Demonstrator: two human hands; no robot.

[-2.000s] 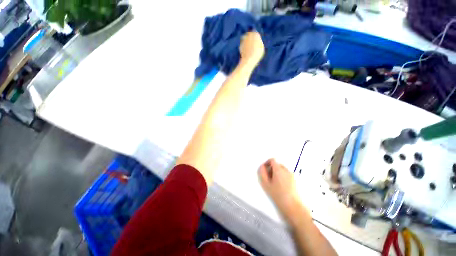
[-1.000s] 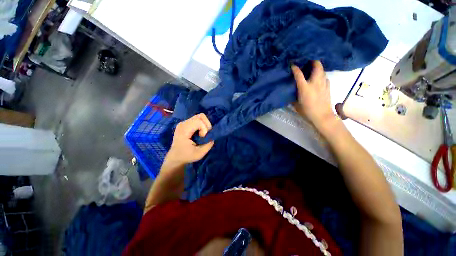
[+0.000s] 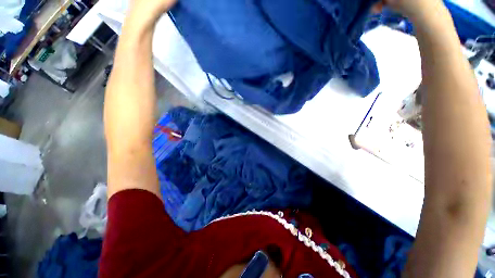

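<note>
The dark blue garment (image 3: pixel 271 49) is lifted and spread over the white sewing table (image 3: pixel 255 127), its lower edge hanging in folds. A thin blue cord loop (image 3: pixel 220 89) hangs from it. My left hand (image 3: pixel 157 4) is at the top edge, partly cut off, at the garment's upper left corner. My right hand (image 3: pixel 404 4) is also cut off by the top edge, with fingertips at the garment's upper right. Both appear to grip the cloth, though the fingers are largely hidden.
The sewing machine (image 3: pixel 413 108) is at right, partly hidden by my right forearm. A small brown knob (image 3: pixel 354 142) sits by its bed. A blue basket (image 3: pixel 169 187) and blue cloth heap (image 3: pixel 239 168) lie below the table edge. Another blue heap (image 3: pixel 70 258) is on the grey floor.
Both hands have moved up and apart to the top of the picture. The garment has been raised from near my lap and spread out between them.
</note>
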